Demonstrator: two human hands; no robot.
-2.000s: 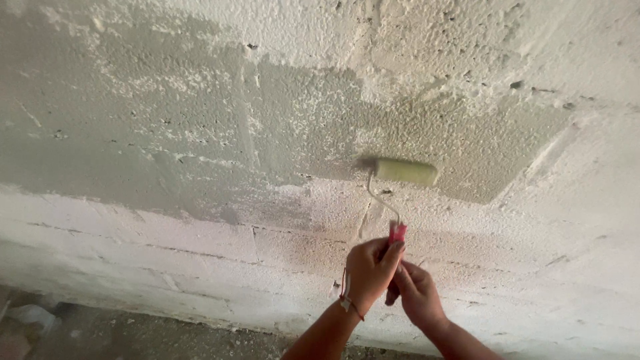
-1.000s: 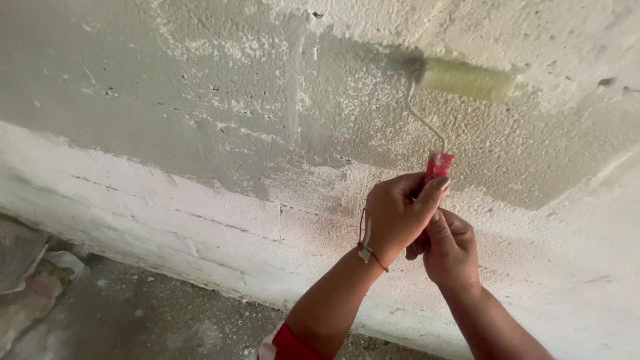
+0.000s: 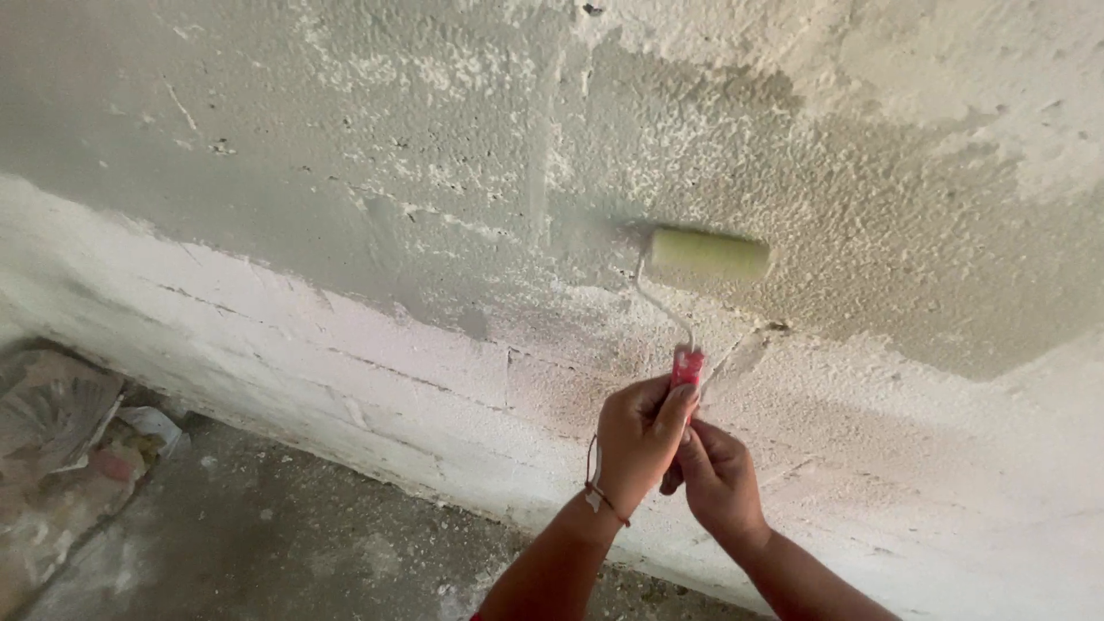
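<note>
A small paint roller [image 3: 709, 254], its yellow-green sleeve blurred, is at the rough block wall [image 3: 862, 172], over grey-green coating. Its bent wire frame runs down to a red handle [image 3: 687, 366]. My left hand [image 3: 642, 435], with a thin cord bracelet at the wrist, grips this handle. Just below and to the right, my right hand [image 3: 720, 474] is closed around the handle's lower end, which the fingers mostly hide. Grey-green coating covers the wall's upper part, with pale flecks showing through. Along the lower part the wall is whitish, with cracks and block joints.
Plastic bags [image 3: 56, 414] and other rubbish lie at the foot of the wall at the lower left. The bare concrete floor [image 3: 285, 535] is stained and dusty. A small hole [image 3: 779, 327] shows in the wall right of the roller frame.
The roller was higher on the wall one second ago, at the upper edge of the coating; it has come down with both hands still on the handle.
</note>
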